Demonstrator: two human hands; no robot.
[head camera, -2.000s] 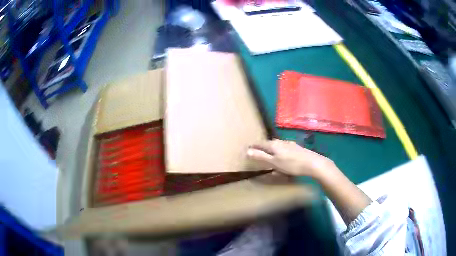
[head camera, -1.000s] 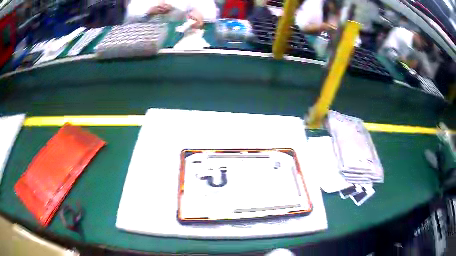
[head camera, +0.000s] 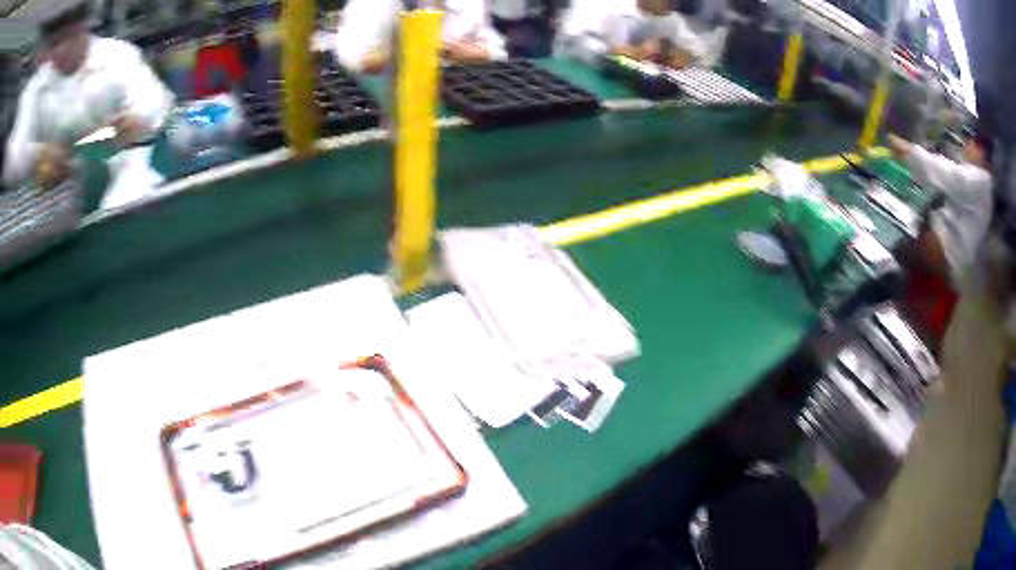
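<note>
The tablet frame (head camera: 323, 468) lies on the white work pad (head camera: 134, 390) at the lower left, with its silver-white inside facing up. It has a dark rim with an orange line, and a black curved display cable (head camera: 233, 468) lies at its left part. Neither of my hands is in view; only a whitish striped piece, perhaps my sleeve (head camera: 39, 551), shows blurred at the bottom left corner.
A red bubble bag (head camera: 17, 481) is cut off at the left edge. Whitish stacked sheets (head camera: 540, 295) and small black-and-white cards (head camera: 579, 395) lie right of the pad. A yellow post (head camera: 416, 145) stands behind. Several people sit across the line; one person (head camera: 958, 195) stands at far right.
The view has swung from the carton to the bench, then further right. The pad and frame now sit lower left. The hand seen on the carton flap earlier is out of view.
</note>
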